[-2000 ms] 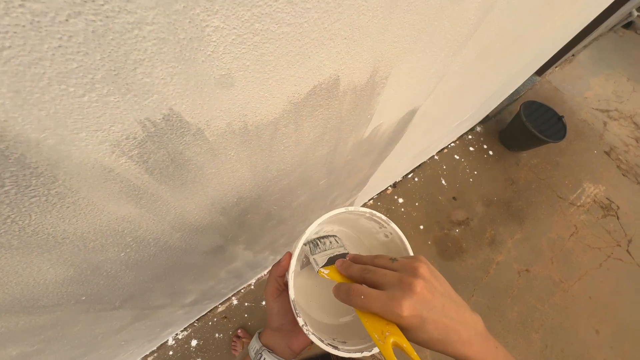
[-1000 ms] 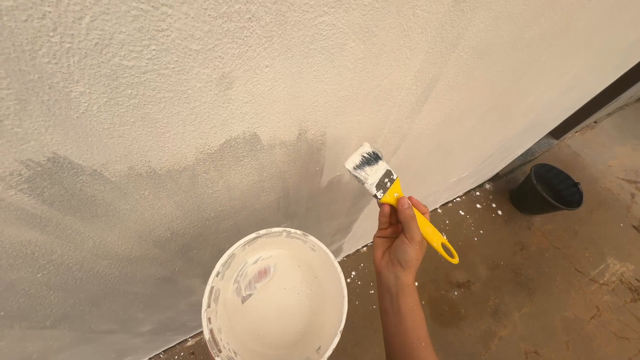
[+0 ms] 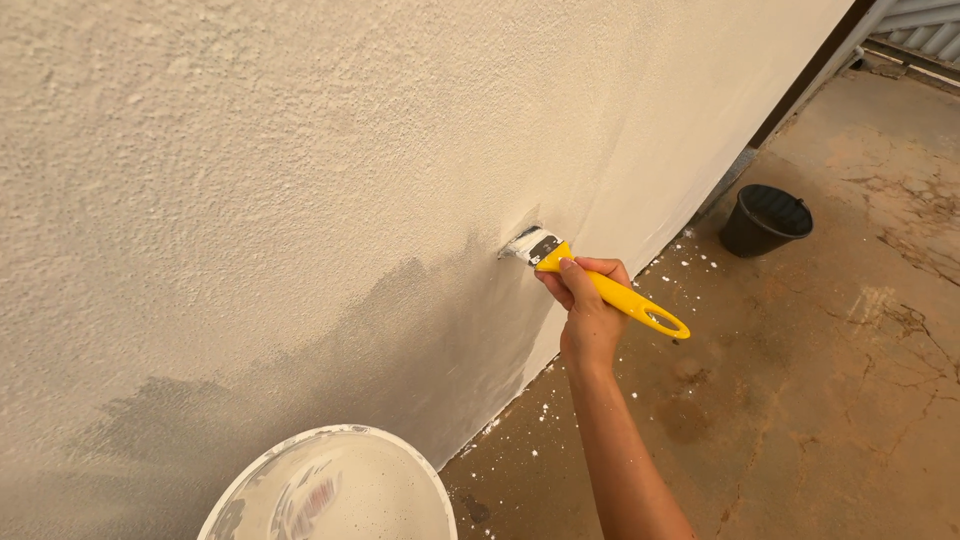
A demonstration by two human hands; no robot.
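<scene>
My right hand (image 3: 589, 304) is closed around the yellow plastic handle of a flat paintbrush (image 3: 622, 294). White paint coats its bristles, which press against the rough textured wall (image 3: 300, 187) just above a darker grey area. At the bottom of the view is a white paint bucket (image 3: 341, 431), its top edge smeared, with pale paint inside. My left hand is not visible.
A black bucket (image 3: 765, 221) stands on the brown, cracked concrete floor (image 3: 787, 390) at the right, near the foot of the wall. White paint spatters dot the floor along the wall. A grey slatted metal structure (image 3: 926, 26) is at the top right.
My right hand has brought the brush out of the bucket and up to the wall, where its bristles now touch. My left hand, beside the bucket two seconds ago, has gone out of view.
</scene>
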